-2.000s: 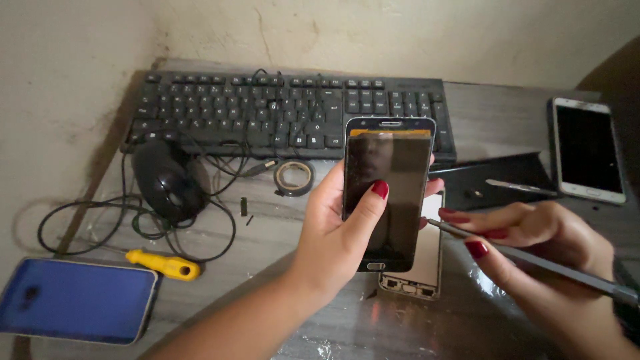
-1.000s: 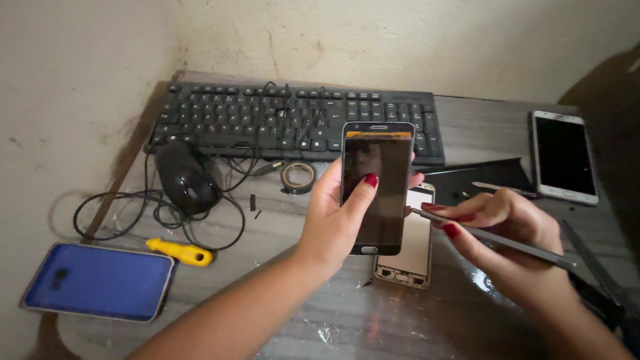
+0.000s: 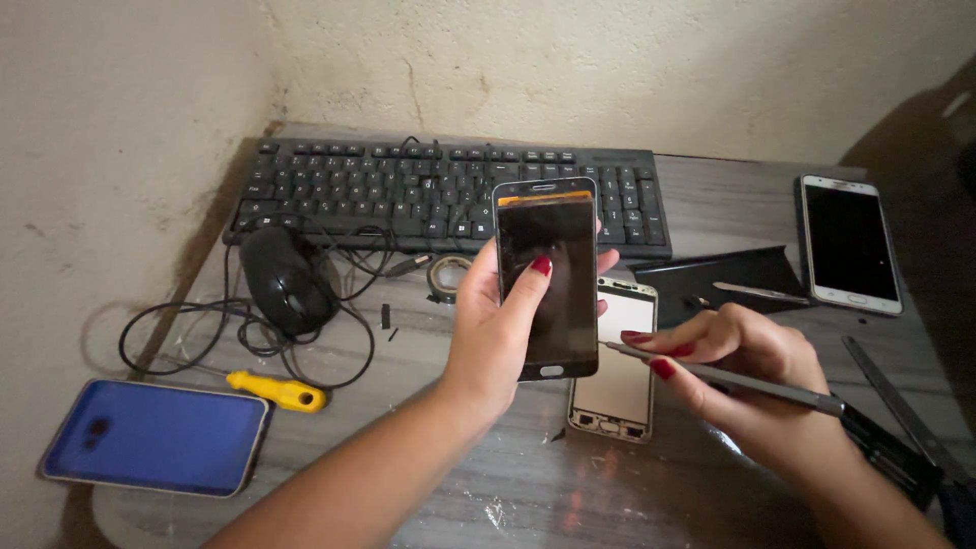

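Note:
My left hand (image 3: 496,328) grips a dark smartphone (image 3: 568,305) upright, its thumb flat on the glass and its fingers behind. An orange strip runs across the top of that screen. Between the fingers of my right hand (image 3: 732,374) is a slim grey metal pen-like tool (image 3: 762,386), its tip at the phone's lower right edge; whether it touches cannot be told. Behind and below the held phone, a phone frame with a white inner panel (image 3: 614,396) lies on the table, partly covered by the phone and my fingers.
A black keyboard (image 3: 457,191) spans the back, with a mouse (image 3: 286,278) and its looped cable at left. A yellow-handled screwdriver (image 3: 282,391) and a blue phone case (image 3: 156,438) lie front left. Tape roll (image 3: 446,278), metal tweezers or spudger (image 3: 762,293) and white phone (image 3: 852,244) are farther back.
Both hands keep the same holds, the phone in the left and the tool in the right. The view has shifted slightly.

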